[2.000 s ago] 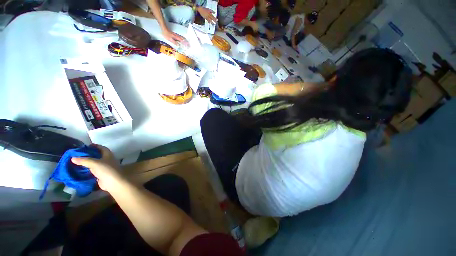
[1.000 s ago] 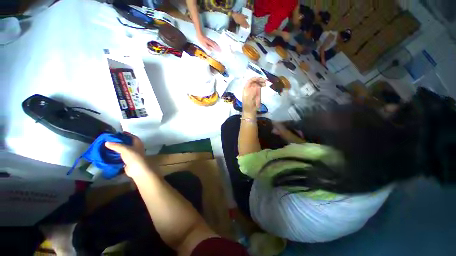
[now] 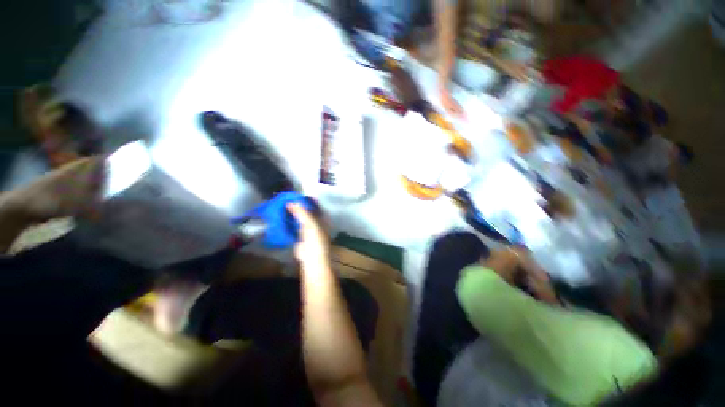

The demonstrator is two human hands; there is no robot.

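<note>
The picture is blurred. My right hand (image 3: 308, 226) is closed on a crumpled blue cloth (image 3: 280, 219) at the near edge of the white table (image 3: 199, 71). A long black device (image 3: 248, 155) lies on the table just beyond the cloth; its near end meets or is hidden by the cloth. A white open box (image 3: 354, 159) with black, red and white printed pieces inside lies to the right of the device. My left hand is not in view.
A person in black at the left reaches an arm (image 3: 56, 195) over, with a white item (image 3: 127, 167) at the hand. A person in a light green top (image 3: 548, 338) sits close on the right. Yellow-orange rings (image 3: 421, 187), wires (image 3: 387, 100) and other people are farther right.
The view has swung left, so the table things appear farther right. The left person's arm and white item have come into view. The cloth stays in my right hand.
</note>
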